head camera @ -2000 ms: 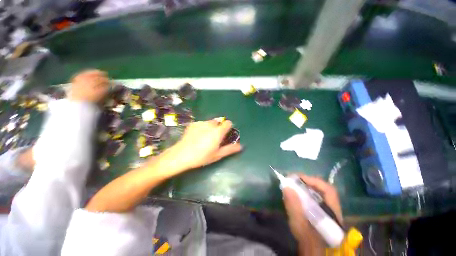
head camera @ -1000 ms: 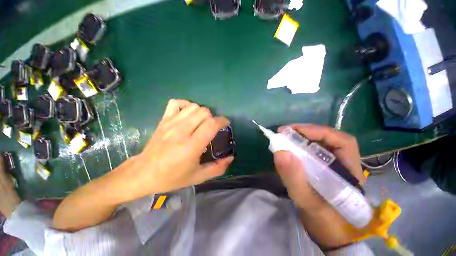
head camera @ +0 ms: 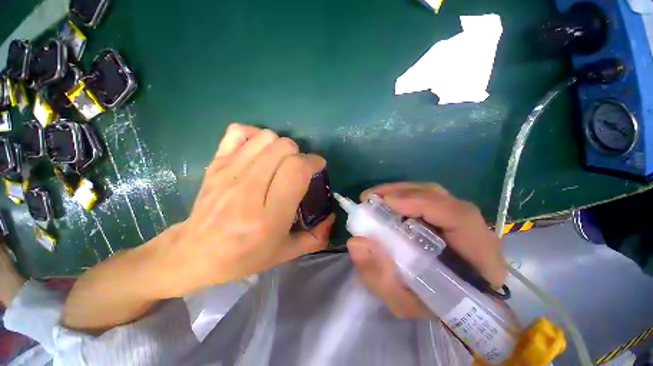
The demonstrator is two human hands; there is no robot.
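My left hand (head camera: pixel 250 196) holds a black rounded-square watch housing (head camera: pixel 315 201) between thumb and fingers, near the bench's front edge. My right hand (head camera: pixel 437 246) holds a translucent white dispensing syringe (head camera: pixel 422 275), which points up and left. Its needle (head camera: pixel 339 198) is at the housing's right edge; whether it touches cannot be told. A clear trigger switch (head camera: pixel 424 238) sits on the syringe's side, with a black cable behind it. A yellow-orange adapter (head camera: pixel 538 344) is at the syringe's rear. No glue bead can be made out.
Several loose housings (head camera: pixel 113 78) with yellow-and-silver batteries (head camera: pixel 86 101) lie at the left on the green bench (head camera: pixel 250 64). A white paper piece (head camera: pixel 458 61) lies at upper right. The blue dispenser box (head camera: pixel 616 93) stands at far right, with a clear hose (head camera: pixel 513 161) running from it.
The syringe has moved left, bringing its needle to the housing's edge. The housing has stayed in my left hand. The view has shifted, and the paper and dispenser appear higher and farther right.
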